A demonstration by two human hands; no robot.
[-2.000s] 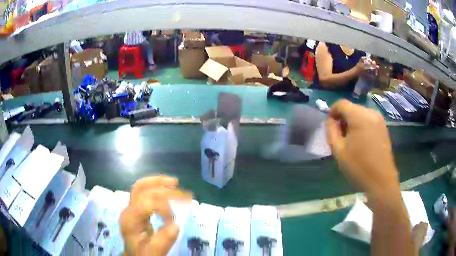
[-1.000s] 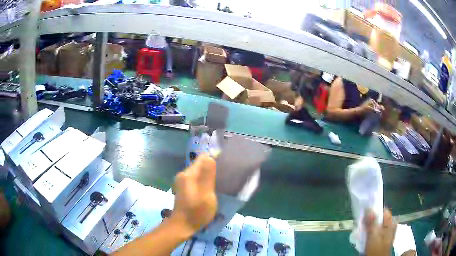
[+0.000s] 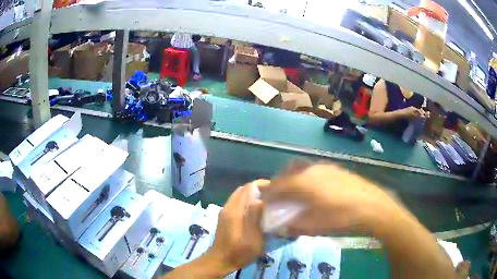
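My left hand point(image 3: 237, 231) is closed around a retail box, low in the middle of the view; most of the box is hidden by my hands. My right hand point(image 3: 327, 201) is blurred and lies over the open end of that box, on a whitish item point(image 3: 279, 213). Whether my right fingers grip it I cannot tell. An open retail box point(image 3: 189, 163) stands upright on the belt, its grey flap raised. Closed retail boxes point(image 3: 111, 223) with a dark device print lie in rows and stacks at left, and several more point(image 3: 296, 264) lie below my hands.
A long shelf point(image 3: 218, 24) crosses overhead, with posts at left. Blue and black parts point(image 3: 155, 98) lie on the far bench point(image 3: 261, 122). A person point(image 3: 395, 109) sits behind it. White paper point(image 3: 450, 253) lies at lower right, with part of another hand beside it.
My right hand has brought the white item from the right to the box in my left hand. The standing box appears further left. The view has shifted.
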